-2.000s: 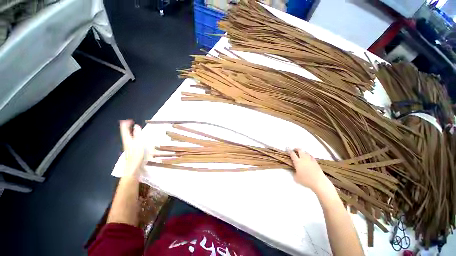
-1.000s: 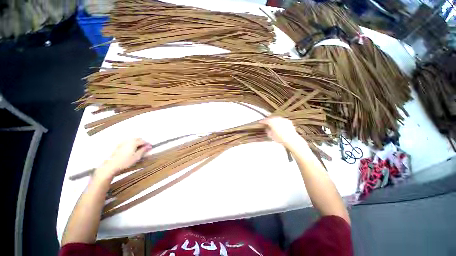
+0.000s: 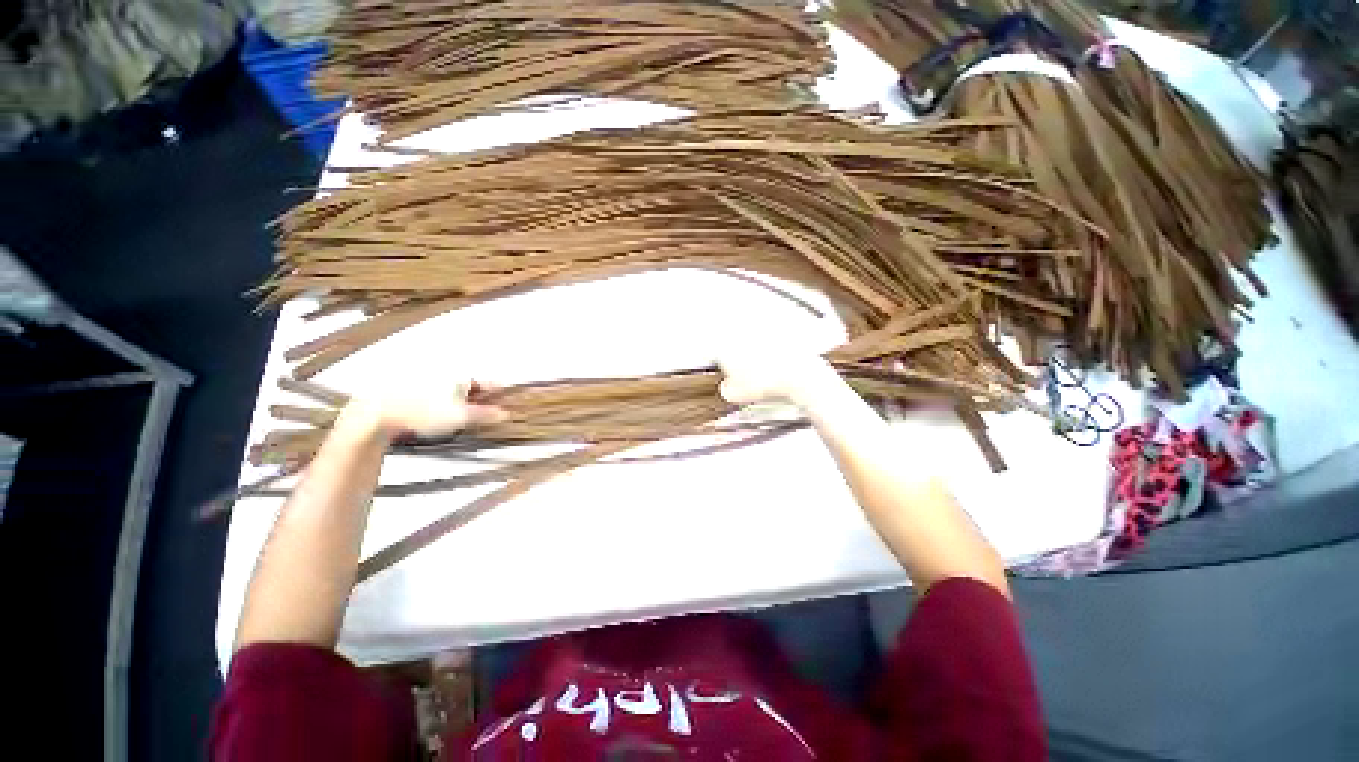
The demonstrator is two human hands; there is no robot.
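A loose working bundle of brown strips lies across the white-covered table nearest me. My left hand is closed around the bundle left of its middle. My right hand grips it toward its right part; the fingers are partly blurred. Strip ends fan out past my left hand, and one strip slants down toward the front edge. The right ends overlap the large strip pile behind.
Another strip pile lies at the far side. A tied bundle with a pale band is at the far right. A black curly cord and patterned cloth lie at right. A blue crate stands at far left.
My left hand has moved right and slightly up and now holds the bundle, whose strips are drawn closer together. My right hand has shifted slightly left. The view has turned from the first frame.
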